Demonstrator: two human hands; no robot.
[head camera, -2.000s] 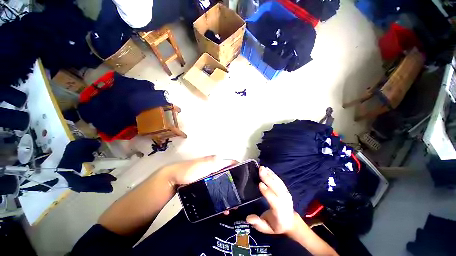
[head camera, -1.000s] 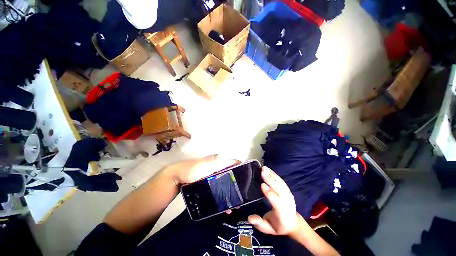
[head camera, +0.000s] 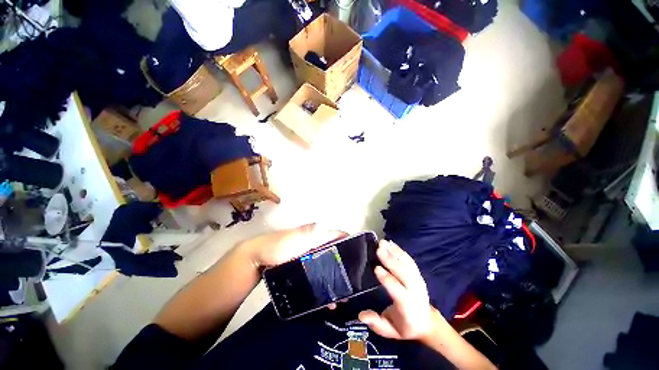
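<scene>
A black smartphone (head camera: 321, 274) is held sideways and slightly tilted in front of my chest. Its lit screen shows a picture of dark cloth, with dark areas on both sides. My left hand (head camera: 300, 242) holds the phone from behind along its upper edge; most of its fingers are hidden by the phone. My right hand (head camera: 399, 293) is at the phone's right end, fingers touching the edge and thumb apart below it.
A heap of dark garments (head camera: 441, 235) in a red crate lies at the right. Wooden stools (head camera: 235, 178), cardboard boxes (head camera: 307, 115) and a blue crate (head camera: 386, 97) stand ahead. A white sewing table (head camera: 90, 195) is at the left, a person's white-clothed part (head camera: 206, 22) at the top.
The surroundings have shifted slightly right and down in the picture. The phone and both hands keep nearly the same place and hold.
</scene>
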